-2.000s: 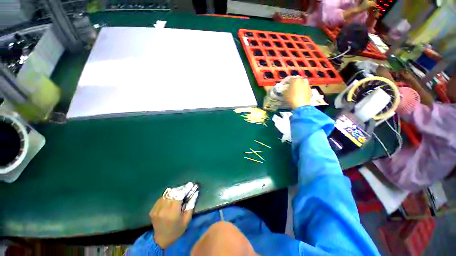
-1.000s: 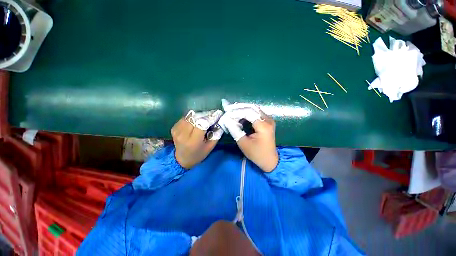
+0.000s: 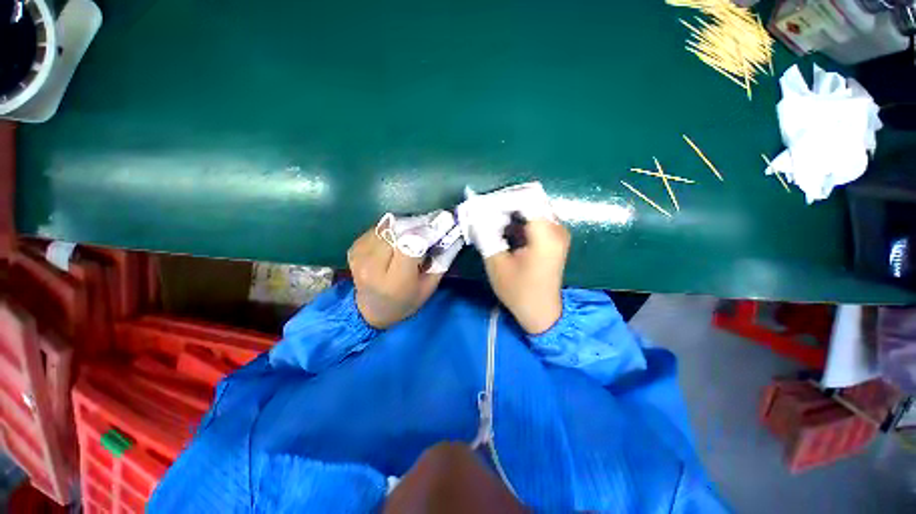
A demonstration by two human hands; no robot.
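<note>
My left hand [image 3: 390, 279], with white finger cots on its fingertips, is closed on a small dark and silvery part [image 3: 430, 260], mostly hidden between the fingers. My right hand [image 3: 532, 269] is closed on a white cleaning wipe [image 3: 494, 215], folded over its fingertips; cots and wipe are hard to tell apart there. The wipe meets the left fingertips at the part. Both hands are just over the front edge of the green bench [image 3: 301, 90]. Several loose toothpicks [image 3: 660, 175] lie to the right of my hands.
A toothpick pile [image 3: 731, 42] and a crumpled wipe pile [image 3: 826, 129] lie at the right. A bottle [image 3: 839, 30] and a black box [image 3: 884, 226] are at the far right. A round-topped device [image 3: 30, 60] stands far left. Red crates [image 3: 151, 412] are below.
My right hand has come back from the bottles beside the tray to meet my left hand. The view has tipped down; tray and white sheet are out of view. Over the last second the hands shifted slightly.
</note>
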